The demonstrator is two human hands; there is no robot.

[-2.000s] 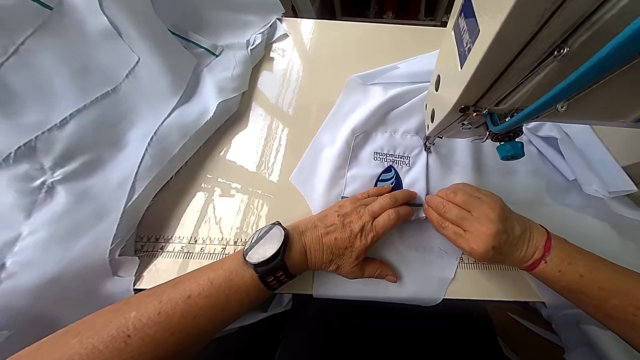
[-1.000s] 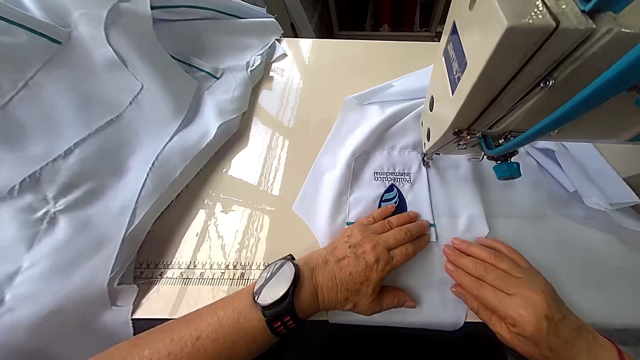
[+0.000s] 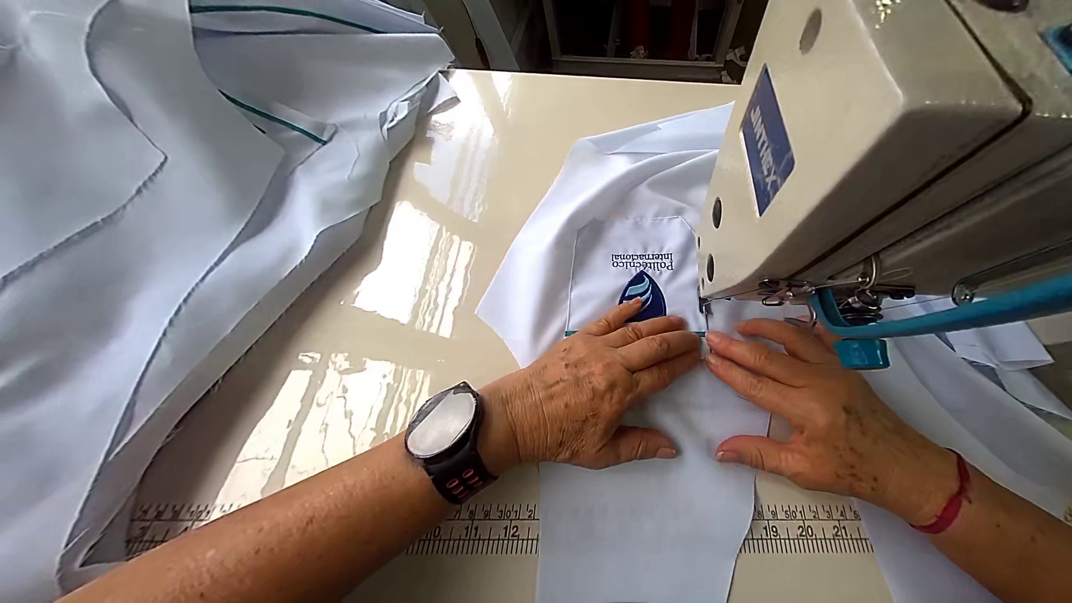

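A white fabric piece [image 3: 645, 519] with a sewn-on pocket [image 3: 603, 243] lies under the head of a sewing machine [image 3: 846, 126]. The pocket bears an embroidered emblem [image 3: 643, 295], writing and a teal trim line near its edge. My left hand [image 3: 586, 389] rests flat on the pocket and the fabric below, fingertips over the lower part of the emblem. Just to the right, my right hand [image 3: 804, 406] lies on the cloth with its fingertips at the pocket's side edge, close in front of the presser foot [image 3: 705, 308]. Neither hand grips the cloth.
Large white fabric pieces with teal trim [image 3: 209, 184] are heaped on the left of the glossy table [image 3: 469, 167]. A printed ruler scale [image 3: 473, 532] runs along the table's near edge. A teal lever [image 3: 980, 306] juts from the machine, and more white cloth [image 3: 930, 402] lies at the right.
My right hand, lower and farther from the needle a second ago, has moved up beside my left fingertips. The cloth has shifted so the teal trim sits nearer the presser foot.
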